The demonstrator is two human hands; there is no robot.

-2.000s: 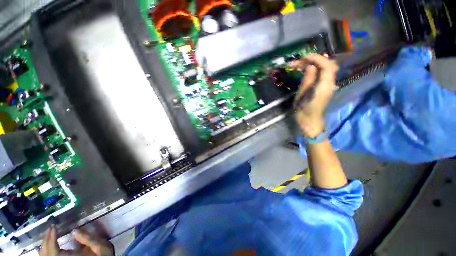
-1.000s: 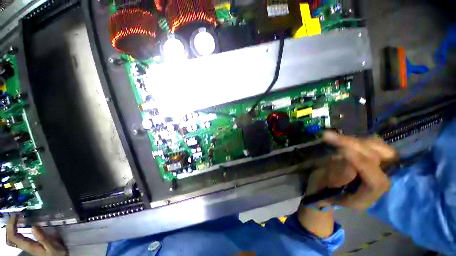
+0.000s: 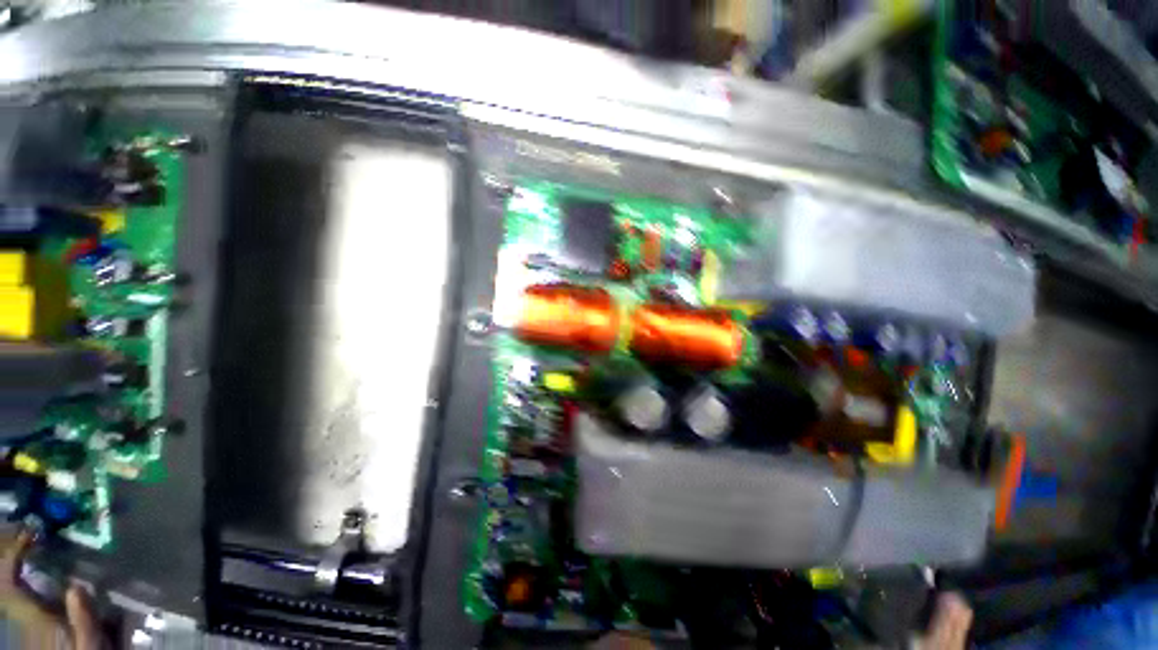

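Note:
A green circuit board sits in a dark carrier at centre right, with a long silver heatsink, another pale metal block, two copper-orange chokes and two round cans. A black wire crosses the long heatsink. My left hand is at the bottom left corner, blurred and cut off, fingers apart at the near edge of another carrier, with nothing seen in it. A blurred fingertip shows at the bottom right, by the board's near edge; I cannot tell whose it is.
Part of another board lies at the left, beyond a gap with a bright metal plate. A silver rail runs along the far side. Another board is at the top right. An orange-and-blue item and a blue sleeve are at the right.
The view has shifted towards the far rail, so the boards appear lower and the chokes are fully visible. The hands by the board's near edge have mostly left the picture. My left hand stays bottom left.

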